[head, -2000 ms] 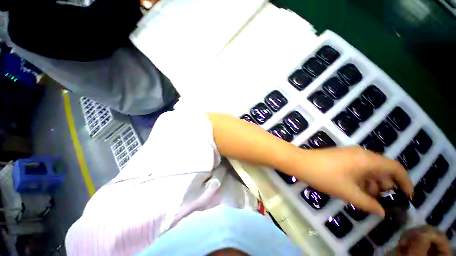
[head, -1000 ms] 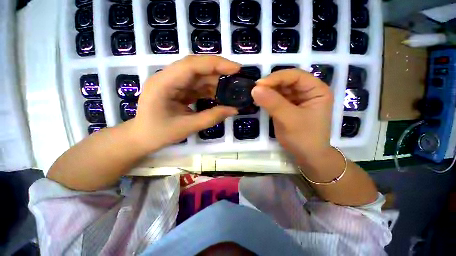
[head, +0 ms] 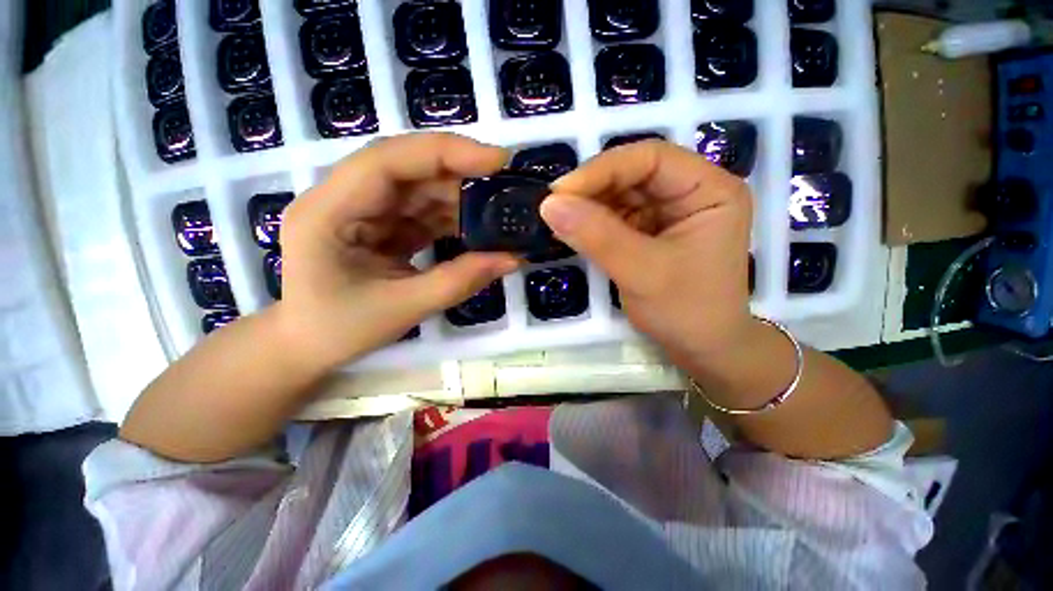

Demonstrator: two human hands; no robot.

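A black glossy watch housing (head: 503, 215) with a round ring and small dots on its face is held over the front row of the blister tray (head: 404, 155). My left hand (head: 370, 242) grips it by its left side between thumb and fingers. My right hand (head: 670, 237) has thumb and index finger pinched at its right edge; whether a tiny piece is between the fingertips cannot be told. The white tray holds two rows of pockets with black housings in them. My hands hide part of the front row.
A brown cardboard piece (head: 933, 139) lies right of the tray. Beyond it stands a blue box (head: 1022, 196) with knobs, a gauge and a clear tube. A white syringe or tube (head: 979, 38) lies above it. White sheets (head: 69, 254) are at the left.
Two seconds ago one hand reached over the tray in a leftward-turned view. Since one second ago, the held housing and both hands have shifted slightly left in view, and its face is turned more towards me.
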